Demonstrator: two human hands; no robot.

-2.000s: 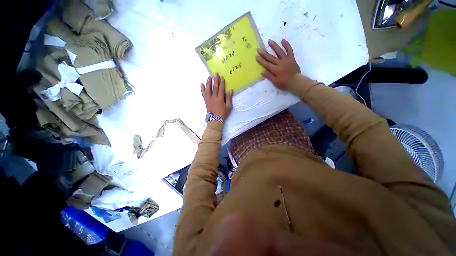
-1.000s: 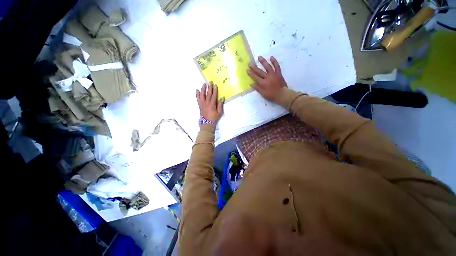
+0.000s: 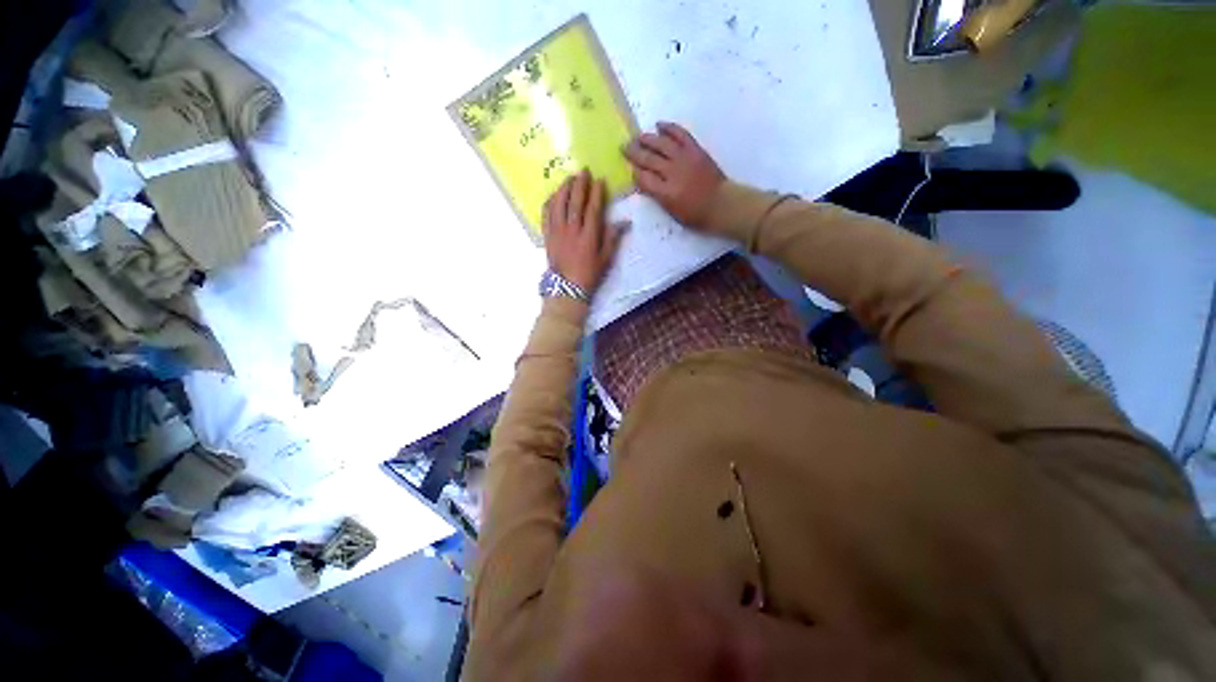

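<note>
A yellow pressing template with dark handwriting lies flat on the white-covered table, with a khaki edge showing around it. My left hand lies on its near edge, fingers on the yellow surface. My right hand is at its right edge, fingertips touching the edge near the corner. Neither hand visibly grips the template. Whether the fingers press on the khaki piece under it cannot be told.
Khaki bundles with white ties are piled at the left. A crooked light tie lies on the table. A steam iron is at the top right, partly cut off. A blue crate is at the lower left.
The view has shifted, so the template appears further left and higher. My left hand reaches further along the near edge and my right hand sits lower on the right edge.
</note>
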